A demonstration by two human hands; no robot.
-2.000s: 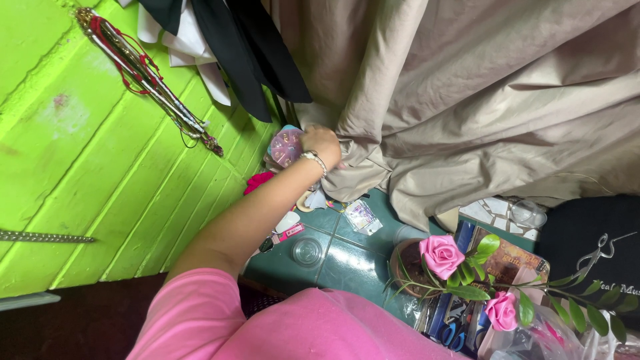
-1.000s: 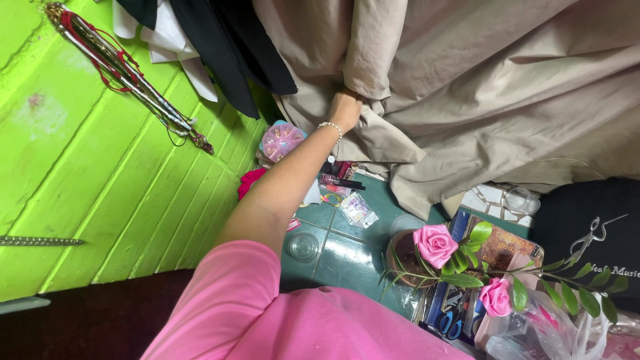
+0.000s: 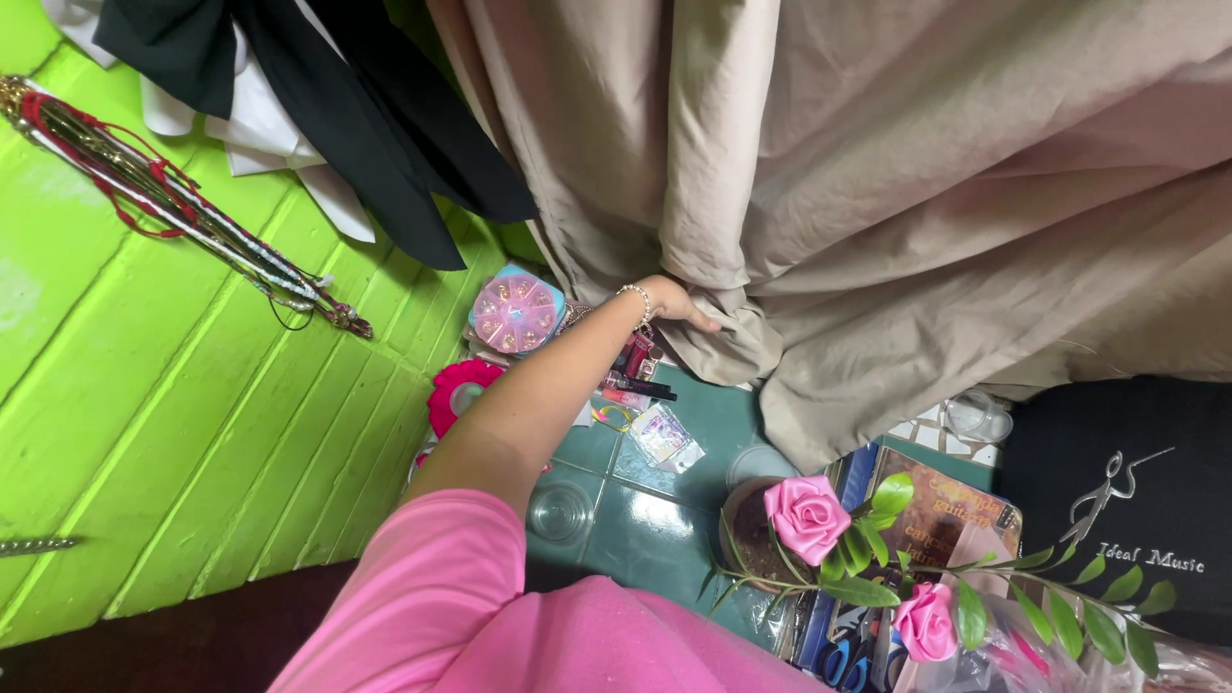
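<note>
My left hand (image 3: pixel 677 300), with a beaded bracelet at the wrist, reaches to the lower folds of a beige curtain (image 3: pixel 722 337). Its thumb lies against the cloth; the other fingers are hidden, so a grip cannot be made out. Left of the wrist is a round pink compartment case (image 3: pixel 518 310) on a light blue one. Below the wrist lie small cosmetic tubes (image 3: pixel 637 353), a black pen-like stick (image 3: pixel 647 387) and a small clear packet (image 3: pixel 664 436) on green tiles. My right hand is not in view.
A potted plant (image 3: pixel 760 539) with pink ribbon roses (image 3: pixel 808 518) stands at lower right, by books (image 3: pixel 948 500), blue-handled scissors (image 3: pixel 847 664) and a black bag (image 3: pixel 1126 481). Necklaces (image 3: pixel 183 197) and black and white cloth (image 3: pixel 385 125) hang along the green wall (image 3: pixel 192 433) at left.
The hand was beside the pink case two seconds ago, then moved up and right along the curtain; now it is lower on the folds. The cosmetic tubes, formerly behind the arm, have come into sight.
</note>
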